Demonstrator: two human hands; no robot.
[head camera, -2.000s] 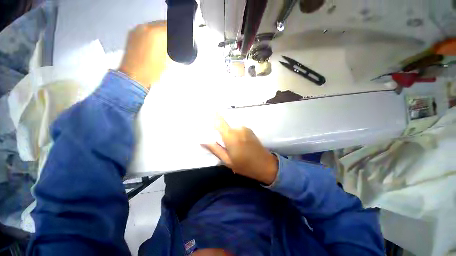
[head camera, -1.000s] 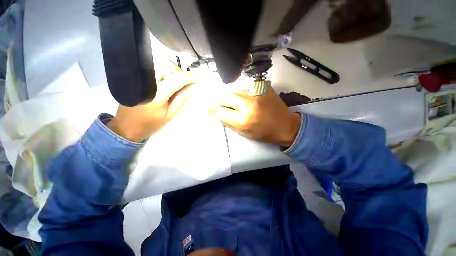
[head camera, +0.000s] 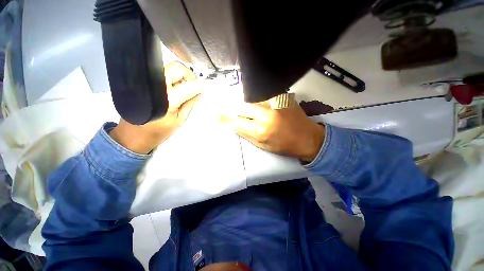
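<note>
A white fabric panel (head camera: 196, 164) lies over the table's front edge and runs up under the sewing machine head (head camera: 186, 32); its upper part is washed out by glare. My left hand (head camera: 159, 114) is on the panel left of the needle area, partly hidden by the black padded arm (head camera: 135, 69). My right hand (head camera: 281, 127) is on the panel just right of and below the needle area, fingertips in the glare, below the ribbed knob (head camera: 282, 100). Whether the fingers of either hand pinch the cloth cannot be made out. The presser foot area (head camera: 225, 77) is small and bright.
Black thread snips (head camera: 339, 75) lie on the table right of the machine head. A dark patch (head camera: 316, 107) is near my right hand. A red-handled tool (head camera: 461, 93) lies at the far right. Crumpled cream cloth (head camera: 42, 153) hangs at the left, and more cream cloth (head camera: 456, 180) is at the right.
Both hands have come together at the needle area, the left from the upper left, the right from the front edge. The view has moved closer to the machine head.
</note>
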